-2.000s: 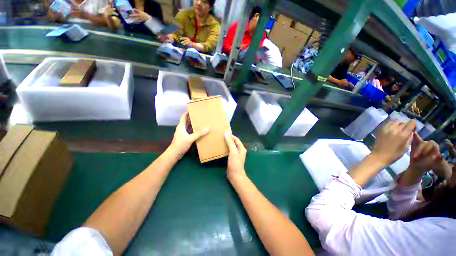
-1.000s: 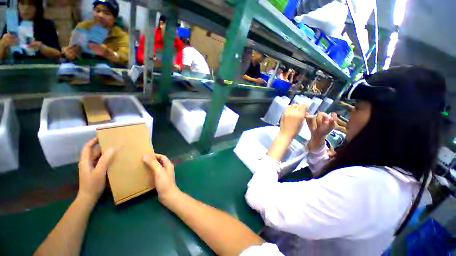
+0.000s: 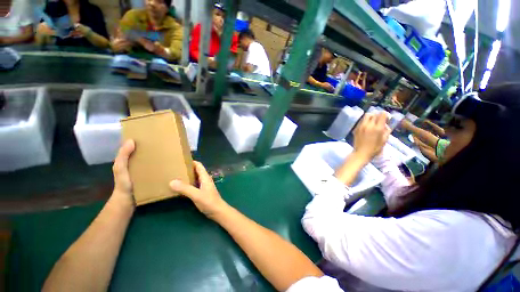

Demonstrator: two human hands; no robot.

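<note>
A closed plain brown cardboard box (image 3: 158, 157) is held upright above the near bench edge. My left hand (image 3: 124, 171) grips its left side, thumb on the face. My right hand (image 3: 198, 191) grips its lower right side, thumb on the face. Behind it on the conveyor stands a white foam tray (image 3: 103, 140) with another brown box (image 3: 138, 102) lying across its top; the held box partly hides both.
More foam trays stand left (image 3: 25, 137) and right (image 3: 232, 128). A green metal post (image 3: 293, 82) rises beyond the bench (image 3: 239, 228). A person in a pale top (image 3: 393, 245) sits close at right, by another foam tray (image 3: 322, 165). Several people sit across the line.
The view has swung right, then partly back left. Both hands still hold the box, now turned so its right side face shows. The neighbour's hands have moved closer together.
</note>
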